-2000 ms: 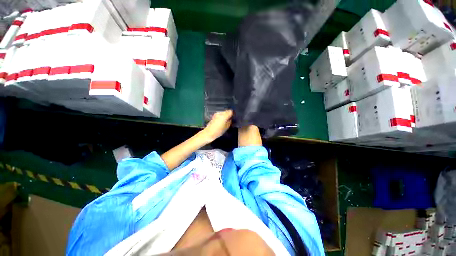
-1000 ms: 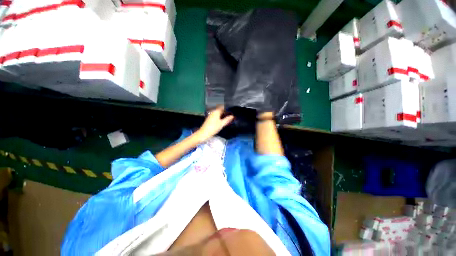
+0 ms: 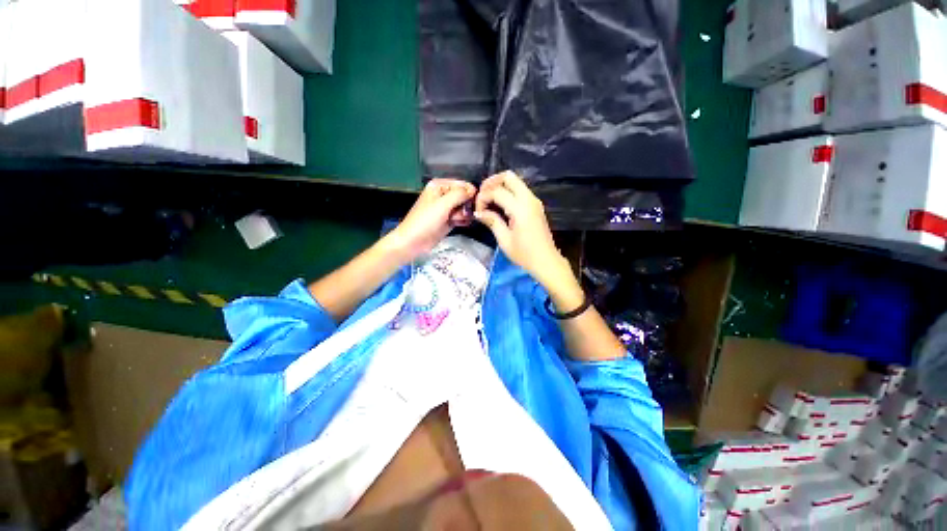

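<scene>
A black plastic mailer (image 3: 592, 99) lies on top of other flat black mailers (image 3: 454, 114) on the green bench. Its near edge hangs at the bench front, with small light marks on the strip at the right. My left hand (image 3: 438, 216) and my right hand (image 3: 511, 220) are close together at the near left corner of the top mailer. Both have thumb and fingers pinched at the black plastic edge. The fingertips cover what they pinch, so a thin strip there cannot be told.
White cartons with red bands stand stacked at left (image 3: 197, 93) and right (image 3: 883, 187) on the bench. Below the bench edge, an open cardboard box (image 3: 698, 322) holds shiny black plastic. A blue bin (image 3: 846, 316) and many small cartons (image 3: 820, 467) are on the floor at right.
My right hand has come out from the mailer's mouth and moved left to meet my left hand. The view has shifted closer to the bench front. The top mailer lies spread flatter.
</scene>
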